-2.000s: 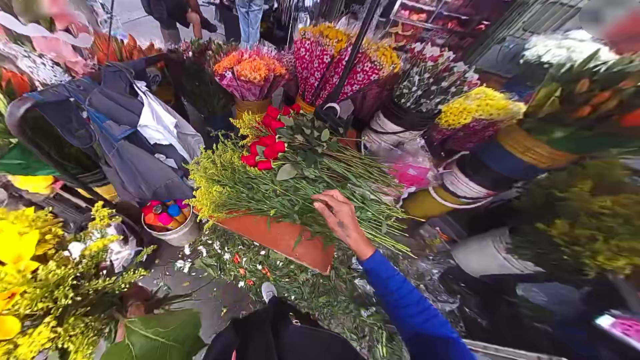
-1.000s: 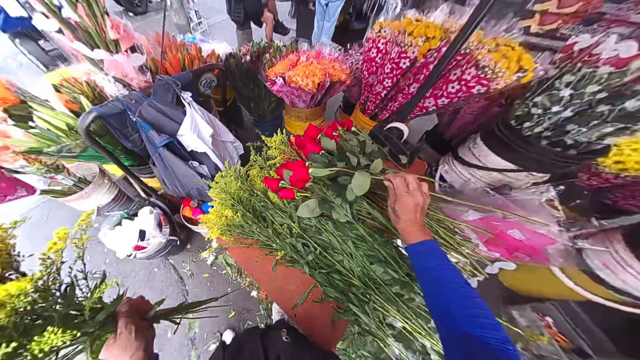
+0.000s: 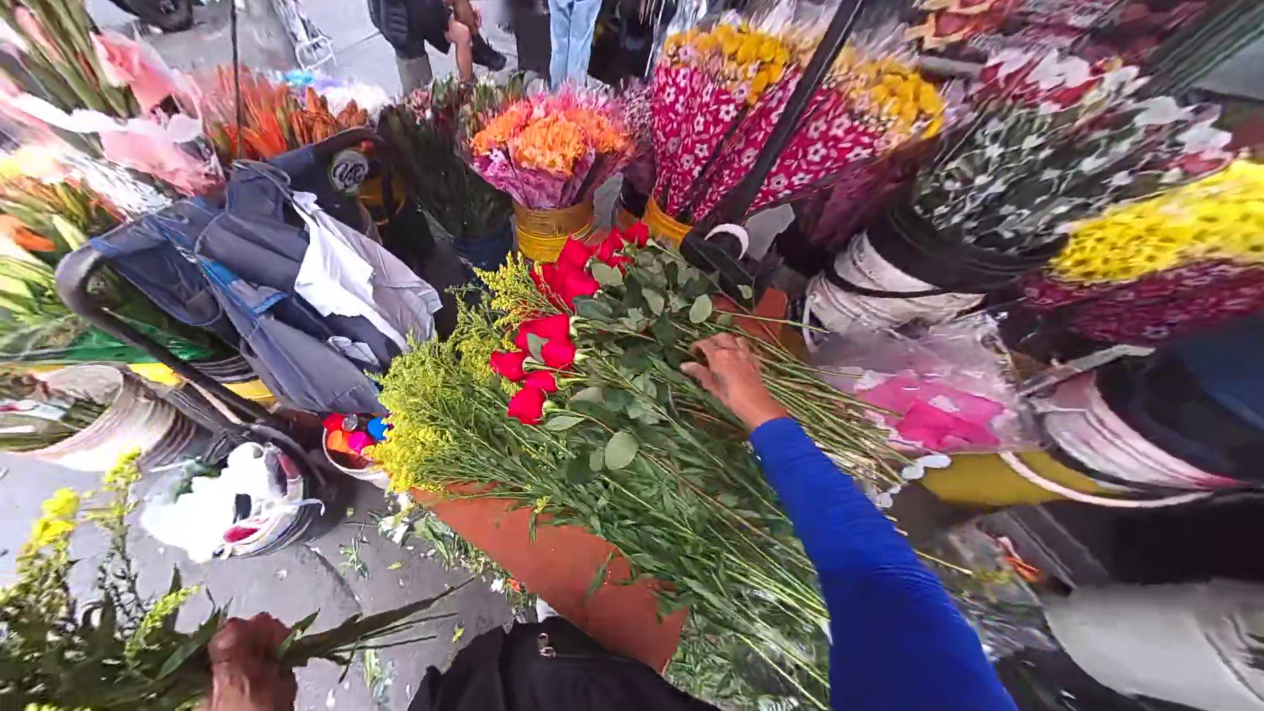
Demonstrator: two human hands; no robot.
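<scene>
My left hand (image 3: 252, 657), low at the left, is closed around the stems of a bunch of leafy stems with yellow flowers (image 3: 49, 592). My right hand (image 3: 733, 375), in a blue sleeve, rests with bent fingers on the stems of the red roses (image 3: 553, 341); whether it grips one cannot be told. The roses lie on their side, heads to the left, on top of a pile of yellow goldenrod-like stems (image 3: 434, 405). This pile covers most of a reddish-brown board (image 3: 553, 563) in front of my body.
Buckets of wrapped bouquets stand behind, among them orange flowers (image 3: 553, 143) and yellow flowers in pink floral wrap (image 3: 731, 138). Clothing hangs on a cart handle (image 3: 84, 286) at the left. A bucket with white material (image 3: 222, 509) stands below it. Pink plastic packaging (image 3: 928, 410) lies at the right. People are in the background.
My left hand, outside the view two seconds ago, shows with its yellow-flowered bunch in both later frames. My right hand has moved up the pile onto the rose stems. The view has shifted.
</scene>
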